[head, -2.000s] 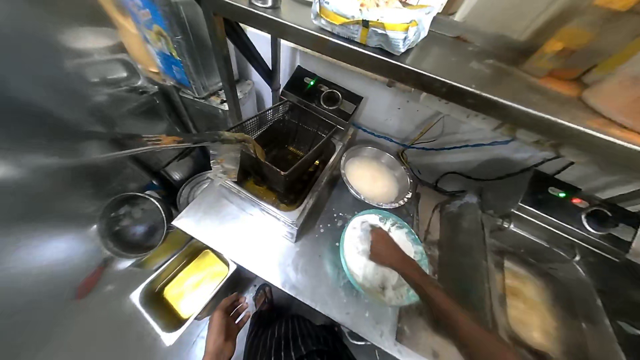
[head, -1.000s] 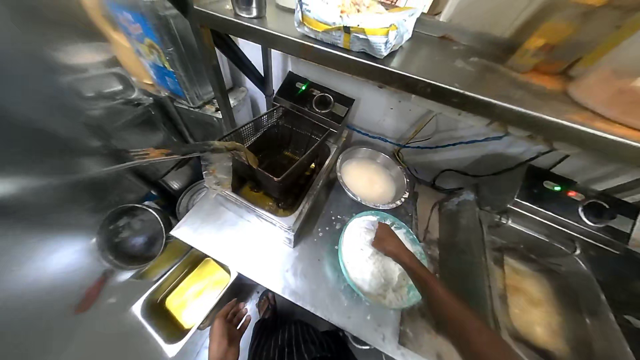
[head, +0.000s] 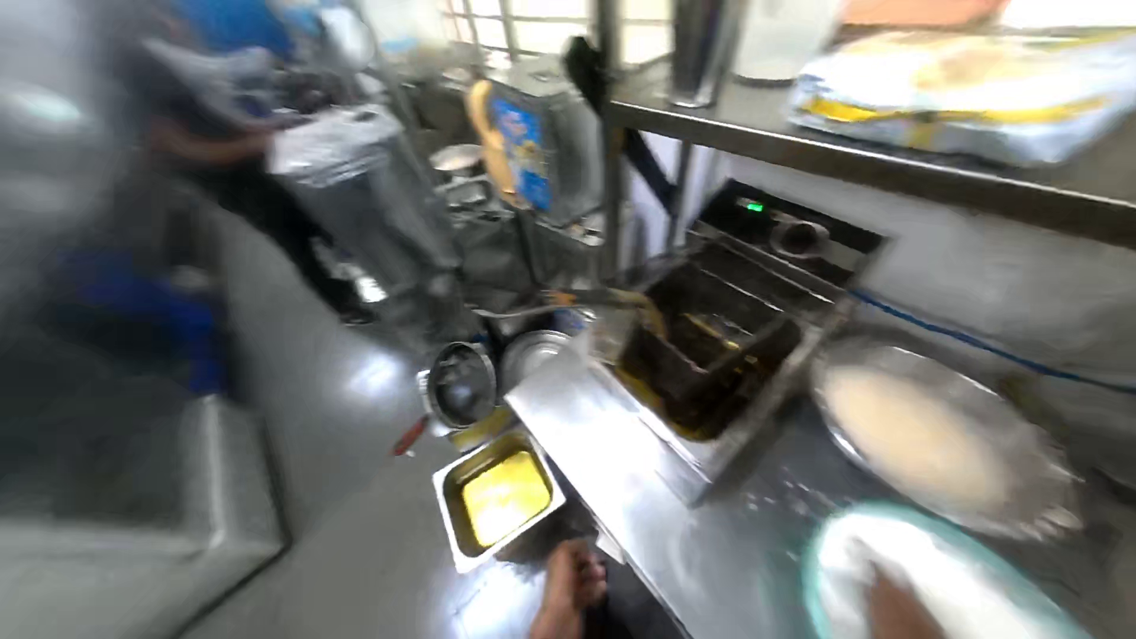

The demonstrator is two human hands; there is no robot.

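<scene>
A teal-rimmed bowl of white powder (head: 843,568) stands at the bottom right, cut by the frame edge. My right hand (head: 896,603) is in the powder, blurred, its fingers buried or smeared. Past that bowl sits a metal bowl of pale liquid (head: 914,435). My left hand (head: 572,581) hangs beside the counter edge with its fingers curled; I cannot tell if it holds anything. Nearest to it is a rectangular metal pan with yellow contents (head: 506,497). A deep fryer (head: 710,453) holds a wire basket (head: 692,355) over dark oil.
A metal shelf (head: 843,160) runs over the fryer and carries a plastic packet (head: 958,98). Tongs or a similar long utensil (head: 532,311) lean at the fryer's left. A pan (head: 461,386) stands lower left. Another person (head: 213,142) stands at the upper left.
The view has swung strongly to the left, bringing the floor and another person into sight. My left hand's fingers were spread before and are now curled. My right hand remains in the powder bowl.
</scene>
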